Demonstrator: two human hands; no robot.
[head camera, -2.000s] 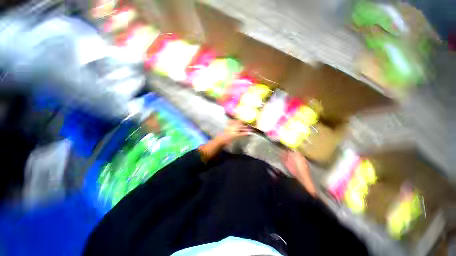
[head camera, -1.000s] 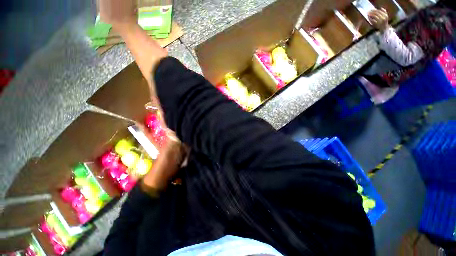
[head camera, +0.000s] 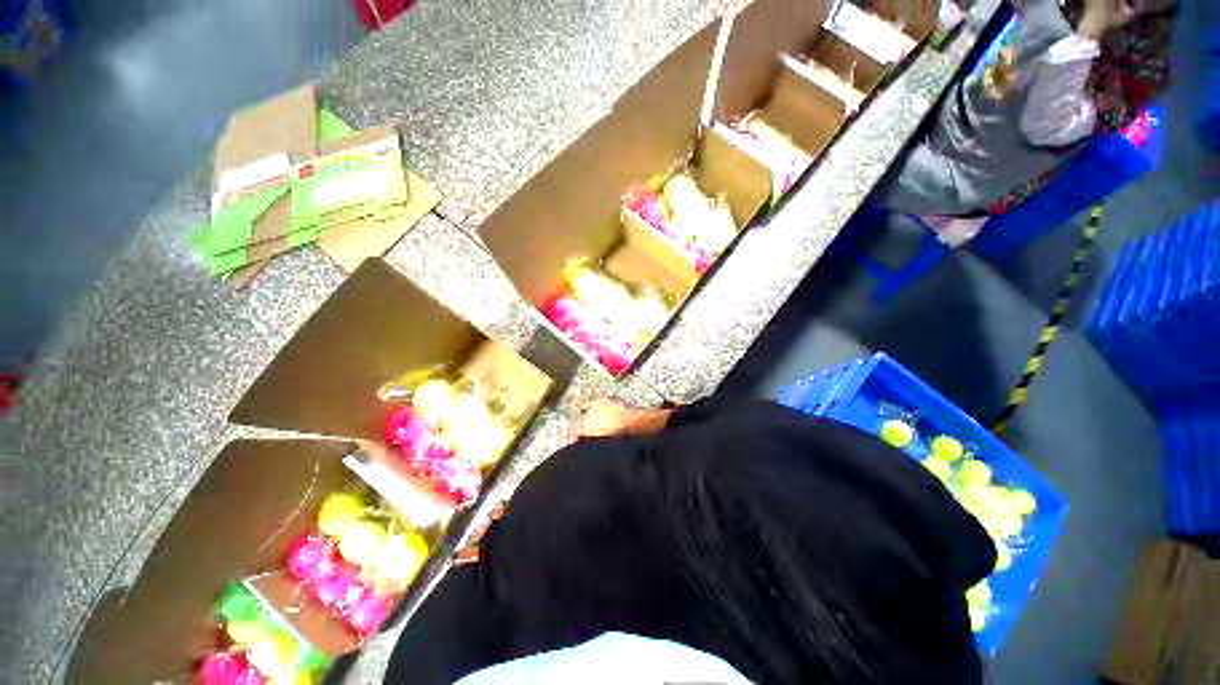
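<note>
An open display box (head camera: 355, 348) stands on the speckled worktop, lid panel up, with pink pieces (head camera: 431, 455) and pale yellow pieces (head camera: 462, 418) in clear film. My right hand (head camera: 622, 418) is at the worktop's front edge, just right of this box; whether it holds anything cannot be told. My left hand (head camera: 482, 530) is mostly hidden by my dark sleeve; only some fingers show beside the box's front edge. Another open box (head camera: 214, 515) at lower left holds yellow and pink pieces, with green ones in the box below it.
More open boxes (head camera: 575, 221) run toward the upper right. Flattened green-and-brown box pieces (head camera: 308, 187) lie on the worktop (head camera: 121, 308). A blue crate (head camera: 1037, 562) with yellow pieces is at my right. A person (head camera: 997, 127) stands at upper right. Blue crates (head camera: 1157, 288) are stacked at the far right.
My right hand has drawn back from the flattened box pieces to the worktop's front edge. My left hand is now mostly covered. The box near me shows yellow pieces beside the pink ones.
</note>
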